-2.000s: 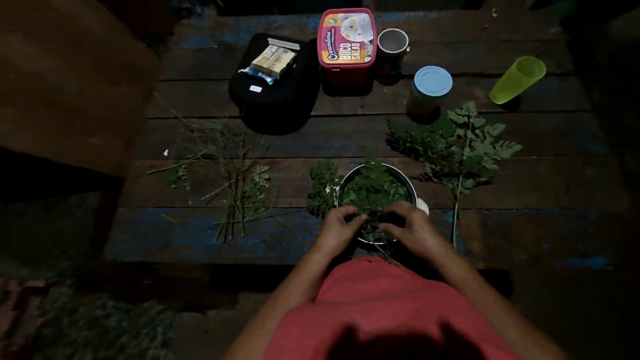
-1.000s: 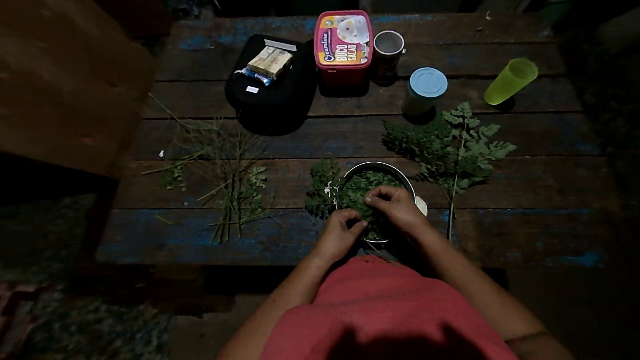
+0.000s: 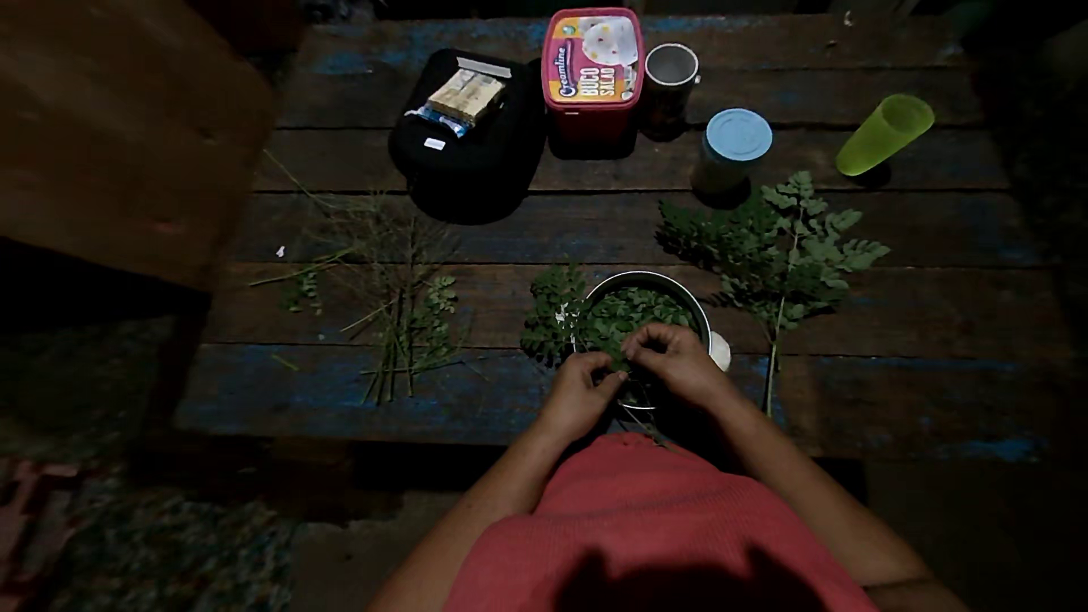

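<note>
A round pot with a pale rim [image 3: 707,316] holds many small green leaves [image 3: 633,313]. Over its near left edge, my left hand [image 3: 585,391] pinches a leafy green sprig whose thin stem [image 3: 643,418] hangs toward the shirt. My right hand [image 3: 676,361] is over the near right part of the pot, thumb and fingertips together at the same sprig's leaves. Against the pot's left side lies a leafy bunch [image 3: 552,314]. Right of the pot are leafy compound branches [image 3: 795,255] with a long stem. Bare stripped stems [image 3: 395,323] lie in a pile at the left.
Along the back of the plank table [image 3: 918,314] stand a black case [image 3: 467,174] with a packet [image 3: 466,95] on it, a red plastic tub [image 3: 592,76], a mug [image 3: 671,68], a jar with a light blue lid [image 3: 739,136] and a tilted yellow-green cup [image 3: 886,134].
My right hand has moved from the pot's middle back toward my left hand since one second ago. The leafy bunches and the stem pile lie as before.
</note>
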